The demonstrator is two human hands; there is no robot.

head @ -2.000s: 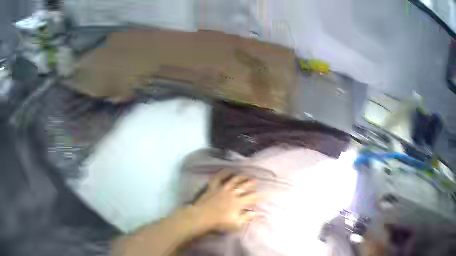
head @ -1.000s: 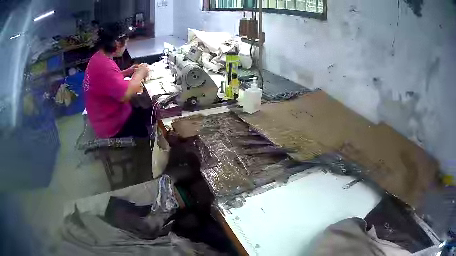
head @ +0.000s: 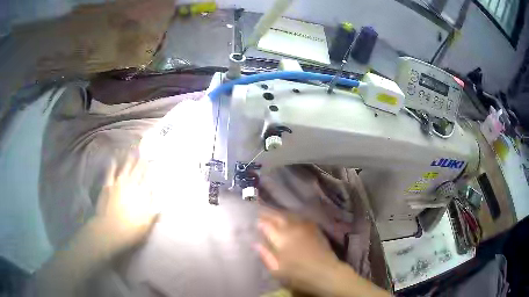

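Note:
A grey-taupe fabric panel (head: 191, 261) lies spread under the head of the off-white JUKI sewing machine (head: 330, 130). My left hand (head: 124, 194) lies on the fabric left of the needle area, fingers apart, blurred and partly washed out by the lamp glare (head: 180, 139). My right hand (head: 299, 246) is on the fabric right of the needle area, blurred; whether its fingers pinch cloth cannot be told. The presser foot area (head: 214, 191) is between the hands. The tension dial (head: 273, 141) shows on the machine head.
A control panel (head: 430, 90) and a white box (head: 381, 93) are at the right rear. Two thread cones (head: 364, 44) and a white pad (head: 294, 40) stand behind the machine. Brown card (head: 87, 35) is at the far left. A tray with red-handled tools (head: 467, 220) is at the right.
The view has swung from the person in pink and the left of the table to the machine. Both my hands are now in view on the fabric; neither showed one second ago.

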